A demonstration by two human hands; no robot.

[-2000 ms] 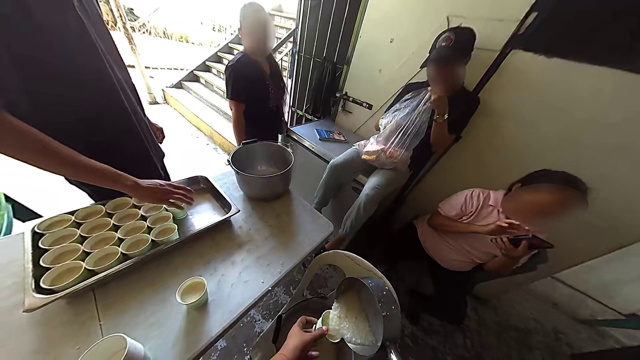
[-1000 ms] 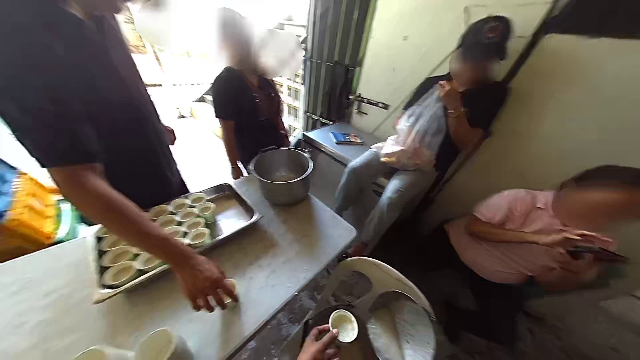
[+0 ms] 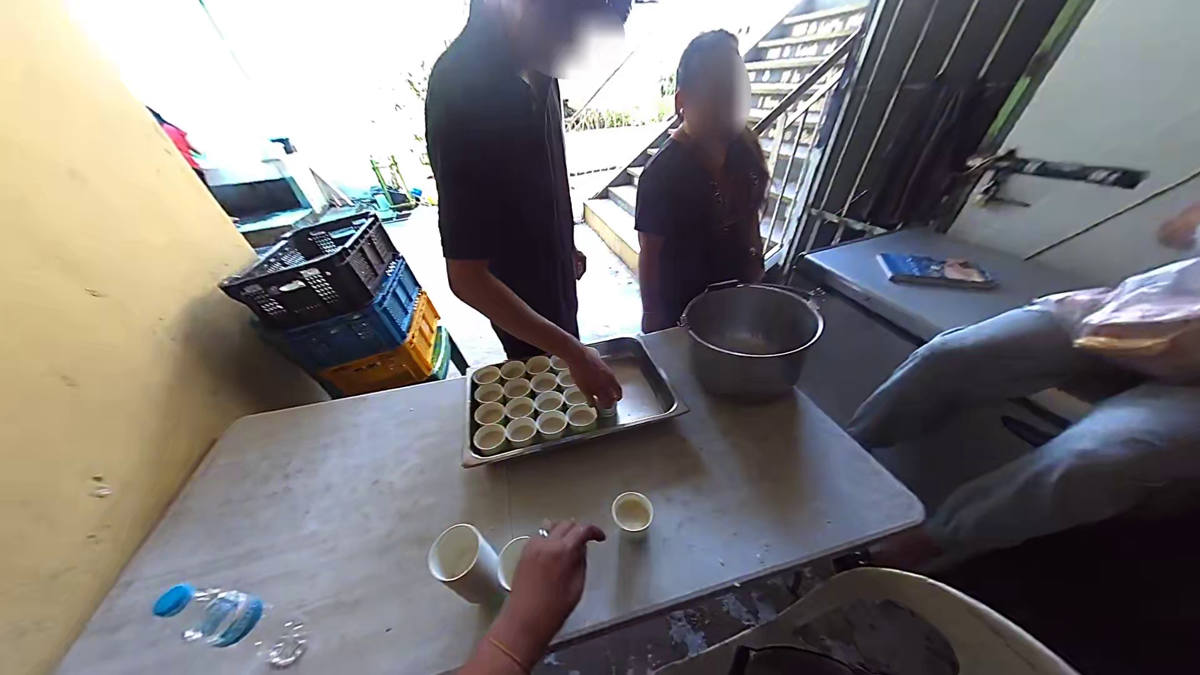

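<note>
My left hand (image 3: 553,572) is over the near part of the table, its fingers at the rim of a white paper cup (image 3: 513,561); whether they grip it I cannot tell. Left of it leans a taller white cup or stack of cups (image 3: 461,558). A single cup (image 3: 633,514) with pale contents stands just right of my fingertips, not touched. Further back, a metal tray (image 3: 647,382) holds rows of filled cups (image 3: 520,431), and a co-worker's hand (image 3: 595,377) is at a cup in it. My right hand is out of view.
A metal pot (image 3: 752,342) stands right of the tray. A plastic bottle (image 3: 225,614) lies at the left. Below the table edge is a pale plastic chair (image 3: 900,600). Stacked crates (image 3: 347,300) stand behind; two people stand across the table, and a seated person's legs are at right.
My left hand has moved from the chair to the cups on the table, without the cup it held. The co-worker's hand has gone from the table to the tray. The view has swung left.
</note>
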